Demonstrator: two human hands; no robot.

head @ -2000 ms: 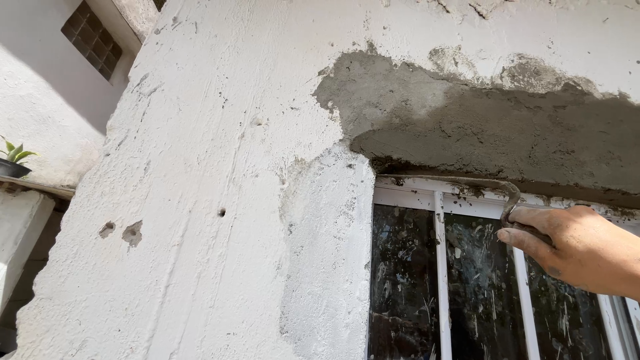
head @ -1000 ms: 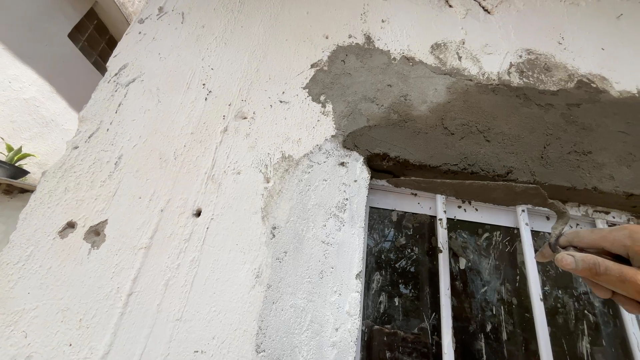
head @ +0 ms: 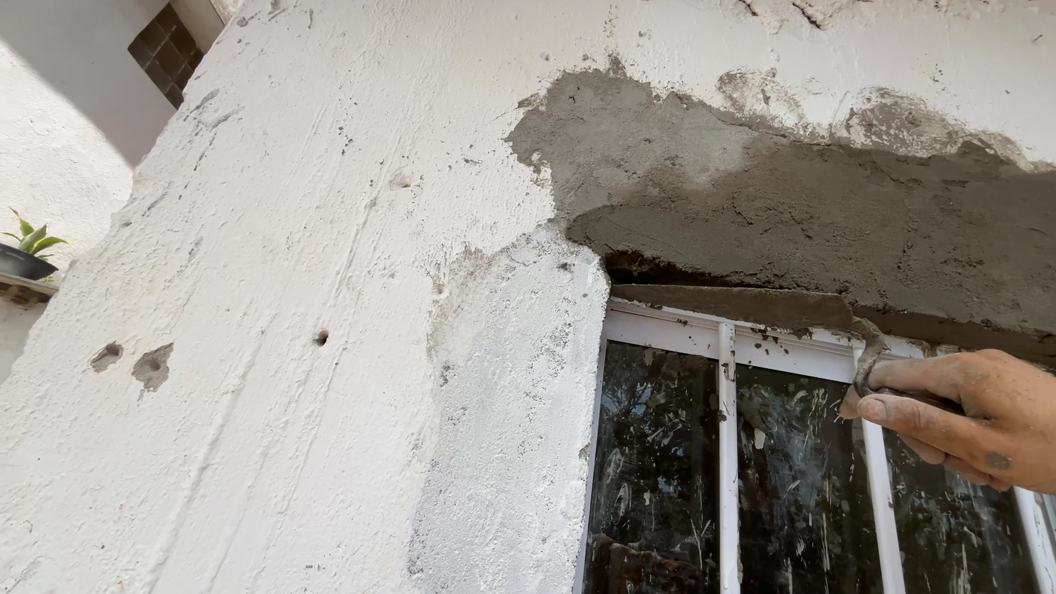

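My right hand (head: 973, 417), smeared with mortar, comes in from the right edge and grips the handle of a pointed masonry trowel (head: 734, 305). The blade lies nearly level, its tip at the window's upper left corner, just under the grey mortar (head: 841, 214) above the opening. A dark gap (head: 648, 268) shows between the mortar's lower edge and the blade near that corner. Below the blade is the white window frame (head: 660, 330), speckled with mortar, with white bars (head: 728, 462) across dark, splashed glass. My left hand is not in view.
The rough white wall (head: 272, 247) fills the left and middle, with several holes (head: 153, 367) in it. A potted plant (head: 35, 239) stands on a ledge at the far left. Brown blocks (head: 165, 54) are set in another wall at the upper left.
Over the two seconds more of the trowel blade has come into view along the top of the frame. The hand still grips the handle. The view has shifted slightly.
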